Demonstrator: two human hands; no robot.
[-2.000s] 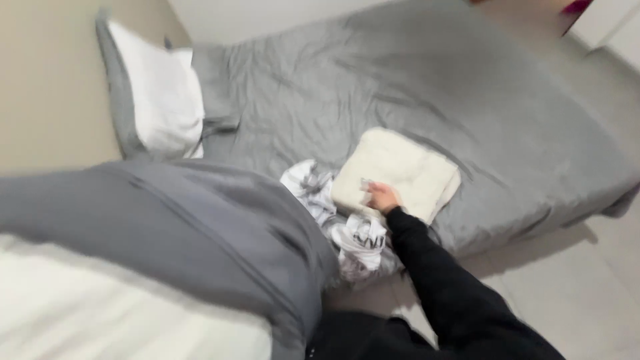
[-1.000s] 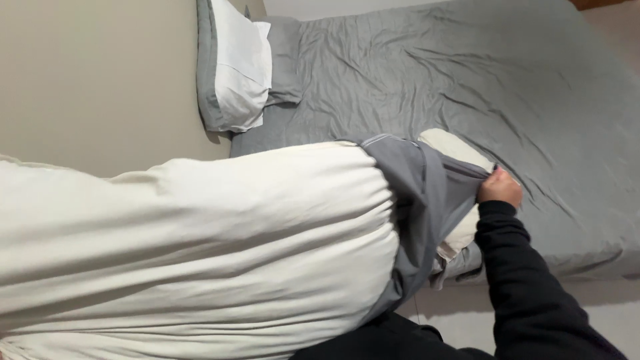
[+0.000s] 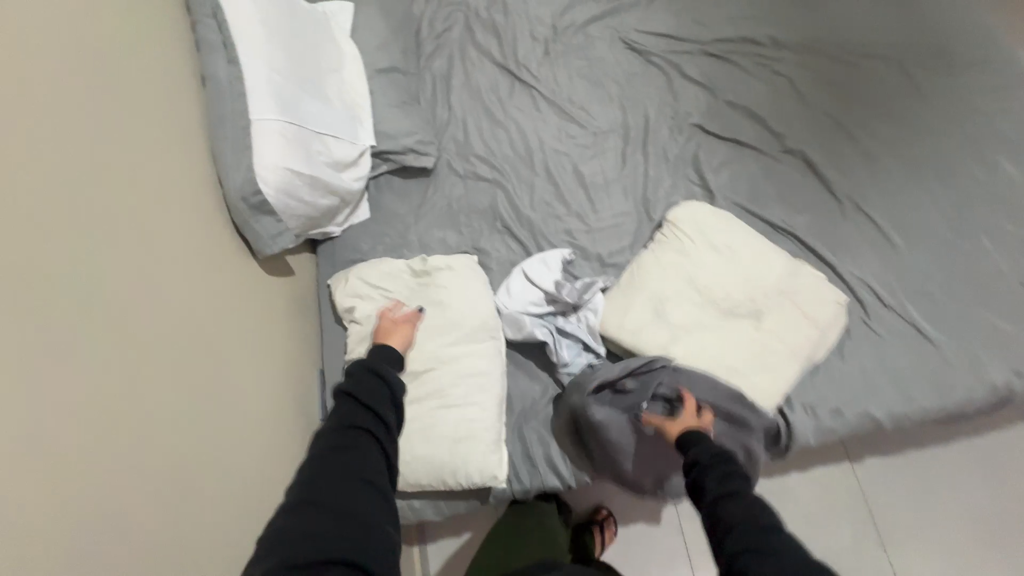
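My left hand (image 3: 398, 326) rests on a cream pillow (image 3: 448, 376) that lies flat at the near left corner of the bed. Over a bunched dark grey cloth (image 3: 616, 432) at the near edge is my right hand (image 3: 684, 418), fingers spread; whether it grips the cloth is unclear. A folded cream cloth or blanket (image 3: 728, 296) lies beyond the grey cloth. Between it and the pillow sits a crumpled white and grey cloth (image 3: 552, 308).
The bed (image 3: 560, 184) has a wrinkled grey sheet. At the far left, a white and grey pillow (image 3: 304, 120) leans against the beige wall (image 3: 104, 280). My sandalled foot (image 3: 604, 532) stands on the tiled floor (image 3: 920, 480).
The cream pillow, held up with grey fabric around one end a second ago, now lies bare on the bed. The grey cloth is bunched under my right hand. My left hand has come into view.
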